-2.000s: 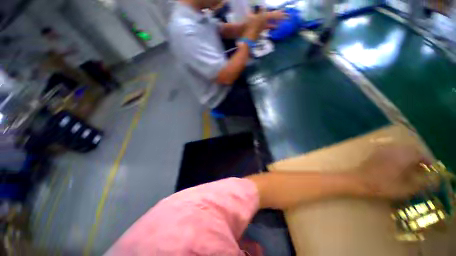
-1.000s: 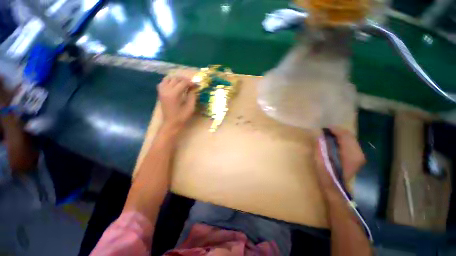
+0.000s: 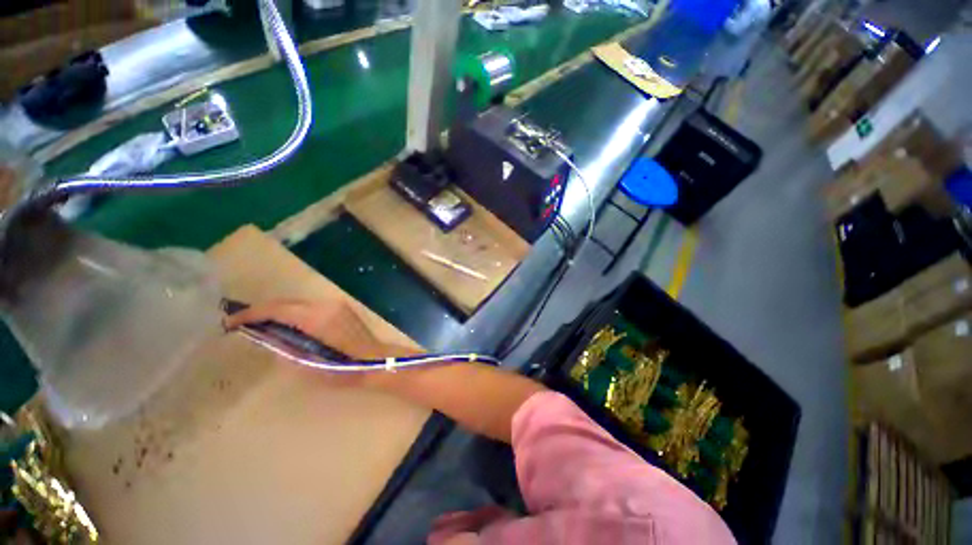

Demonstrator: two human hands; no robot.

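Observation:
My right hand (image 3: pixel 314 325) is closed around the dark soldering iron (image 3: pixel 277 332) over the mat. Its front end points left, close to the clear fume hood. A white and pinkish line runs along the iron and back over my wrist. The tangled gold-coloured strips with green wire (image 3: pixel 48 479) lie at the lower left edge, cut off by the picture's rim. The tan cardboard work mat (image 3: pixel 250 447) has dark specks. My left hand is not in view.
The cloudy fume hood (image 3: pixel 107 319) hangs at the left. A white housing (image 3: pixel 200 122) sits on the green bench. Beyond the mat are a brown side tray (image 3: pixel 485 250), iron stand (image 3: pixel 430 192) and dark control box (image 3: pixel 512 170). A black bin (image 3: pixel 783 426) holds more gold-and-green pieces.
The view has swung right, towards the side tray and black bin. My left hand has left the picture. My right hand still holds the iron.

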